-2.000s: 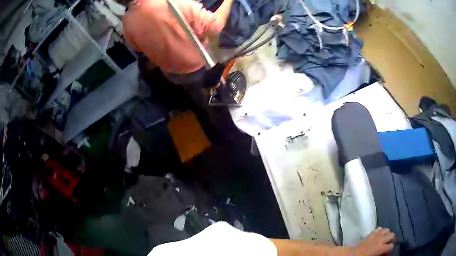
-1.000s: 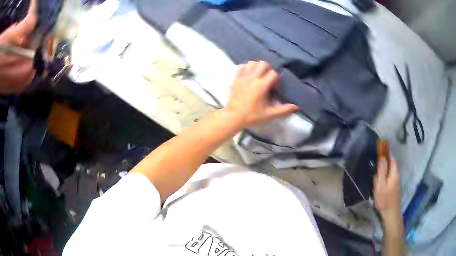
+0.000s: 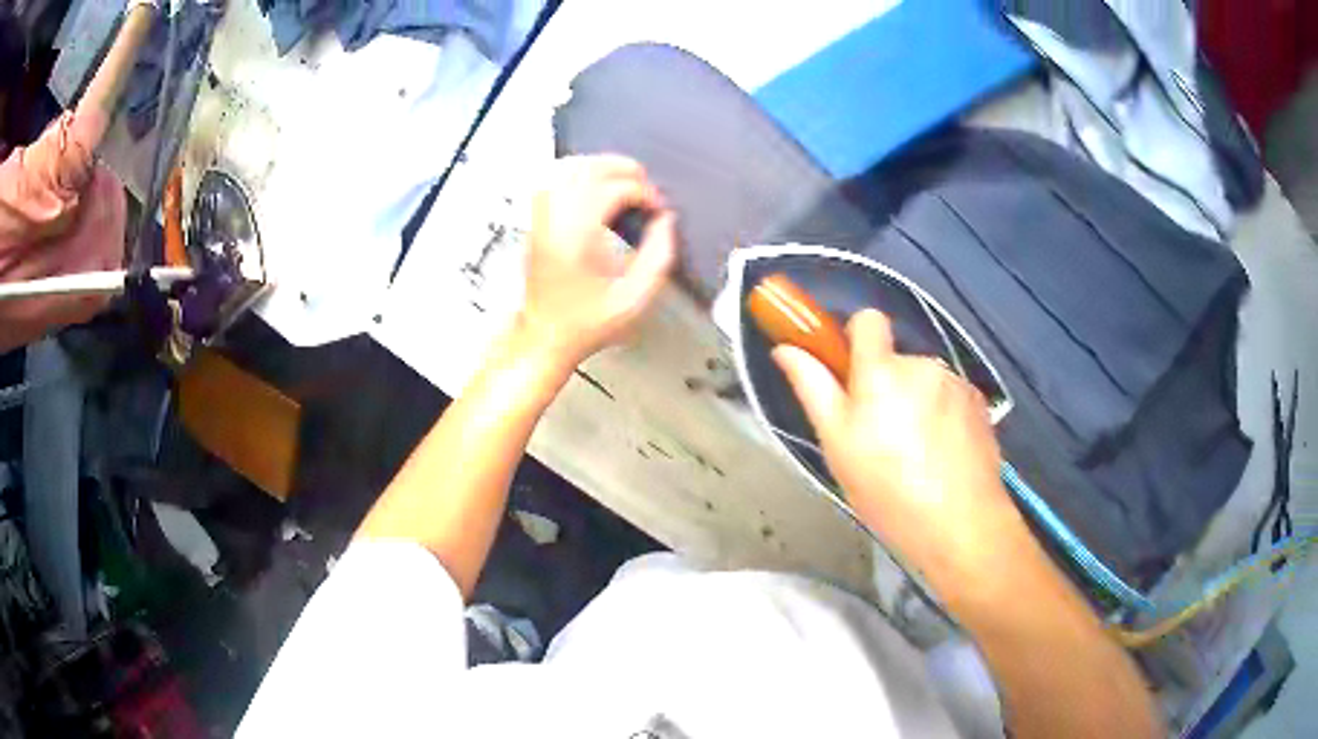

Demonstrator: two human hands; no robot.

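My right hand grips the orange-brown handle of the steam iron, a dark pointed plate with a white rim. The iron lies over the near side of the dark grey garment piece, which has several long seam lines. My left hand is at the near edge of the sleeve board, left of the iron, thumb and fingers curled together. A dark spot shows between them; whether they pinch cloth cannot be told. The iron hides the cloth under it.
A blue block lies behind the sleeve board. Grey and white cloth is at the back right. Black shears and a yellow-and-blue hose are at the right. At left are a person's pink sleeve and another iron.
The iron in my right hand has moved from the right end onto the garment near the board. My left hand has moved left, off the cloth's middle. The view has shifted, showing the board's rounded end.
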